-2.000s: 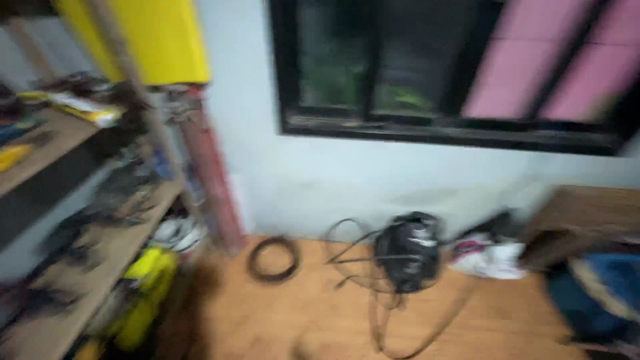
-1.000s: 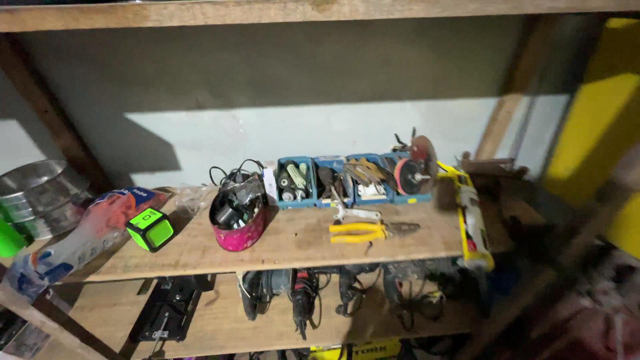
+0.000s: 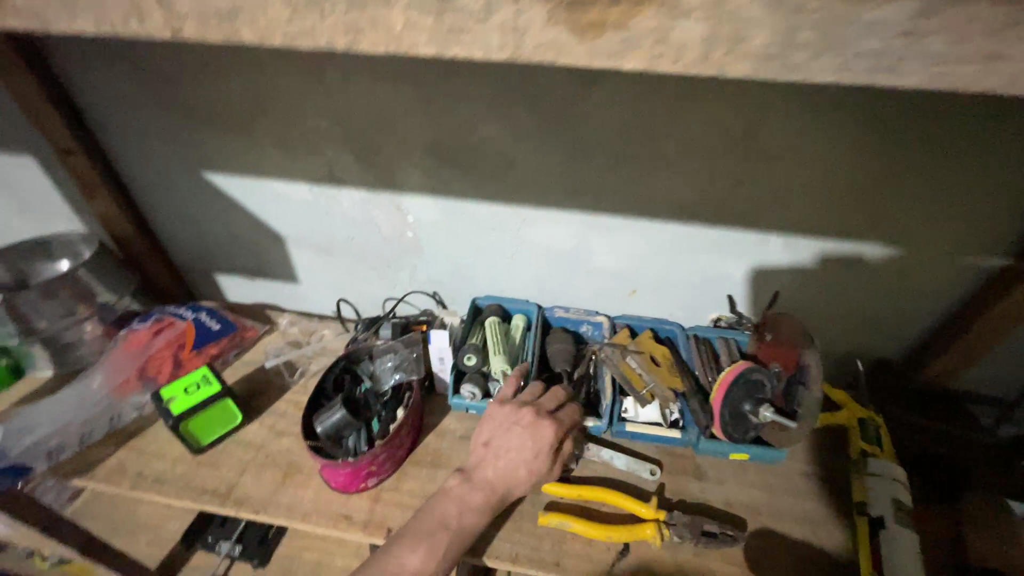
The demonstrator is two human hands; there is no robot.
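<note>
My left hand [image 3: 524, 436] reaches over the front of the blue bins, back of the hand up and fingers bent. Its fingertips are at the front edge of a blue bin [image 3: 468, 400] of pale green-handled tools [image 3: 497, 344] and the neighbouring bin with a dark-handled tool [image 3: 561, 350]. A flat metal tool [image 3: 620, 462] lies partly behind the hand. Whether the fingers grip anything is hidden. Combination pliers with yellow handles [image 3: 600, 512] lie to the right of the wrist. My right hand is out of view.
A pink open container of small parts [image 3: 364, 472] stands left of the hand, near a green and black box [image 3: 200, 408]. Right are a backing pad [image 3: 744, 402] and a yellow-framed caulking gun [image 3: 868, 448]. An upper wooden shelf [image 3: 512, 40] runs overhead.
The view has turned from the floor and window to the shelf, then moved nearer. My left hand has come into view over the bins; one second ago no hand showed there.
</note>
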